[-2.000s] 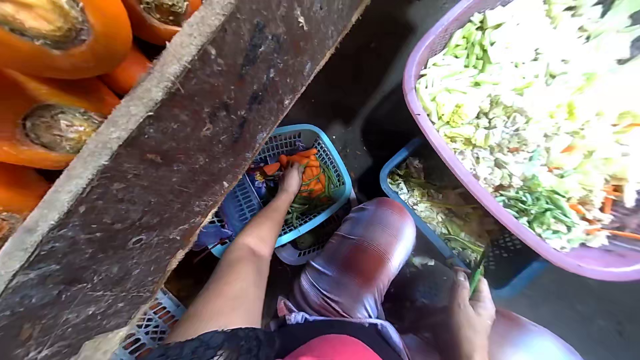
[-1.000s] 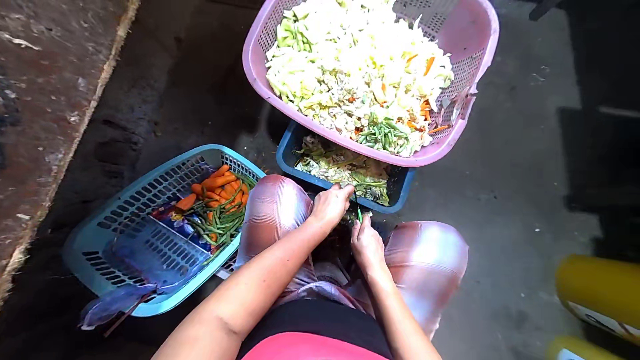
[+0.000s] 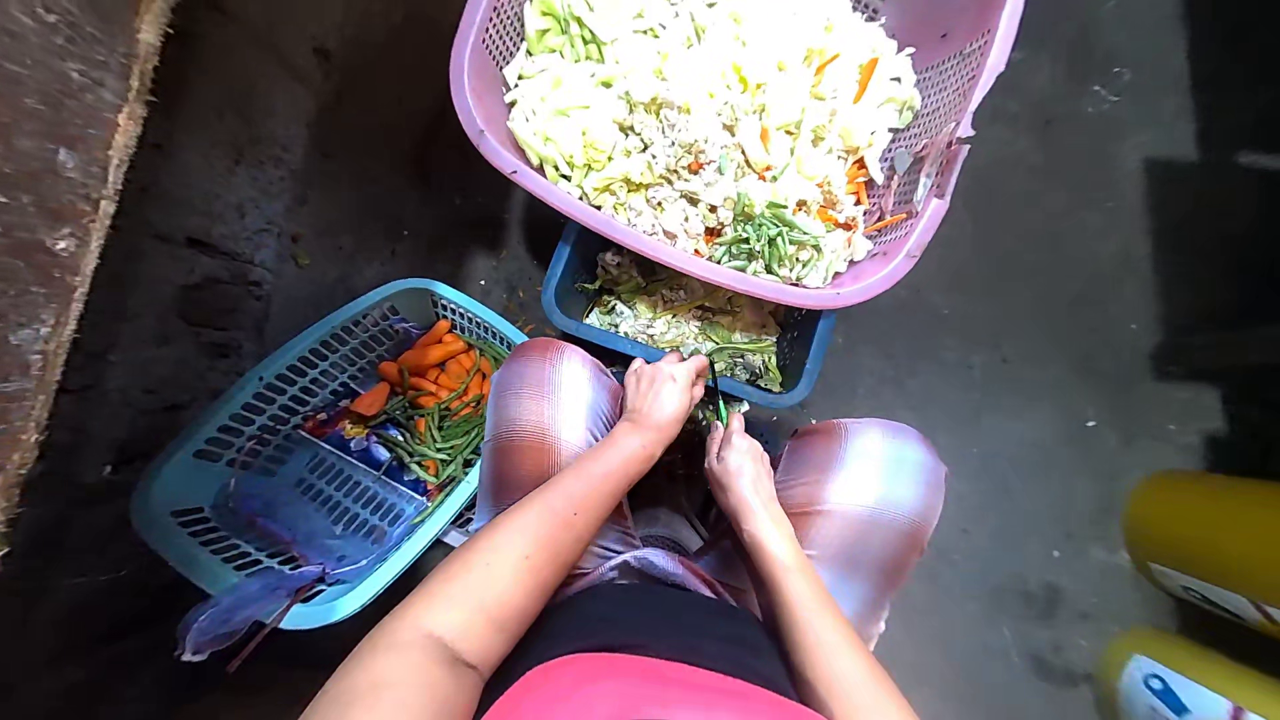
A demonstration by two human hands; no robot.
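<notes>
My left hand (image 3: 665, 398) is closed on a thin green bean (image 3: 735, 347) over the near rim of a dark blue basket (image 3: 640, 348) holding leafy scraps. In my right hand (image 3: 738, 458) is a small knife (image 3: 719, 402) with a green handle, its dark blade pointing up beside the left fingertips. Beyond them a pink plastic basket (image 3: 590, 210) is heaped with chopped pale vegetables, carrot strips and cut green beans (image 3: 770, 240). On the left, a light blue basket (image 3: 190, 455) holds carrots (image 3: 435, 355) and whole green beans (image 3: 440, 440).
A worn wooden board (image 3: 60, 200) runs along the left edge. Two yellow containers (image 3: 1210, 535) with labels stand at the lower right on the grey floor (image 3: 1060, 380). A purple plastic bag (image 3: 245, 605) hangs over the light blue basket's near end.
My left hand was in the light blue basket two seconds ago and is now beside my right hand, in front of my knees. The view has swung to the right.
</notes>
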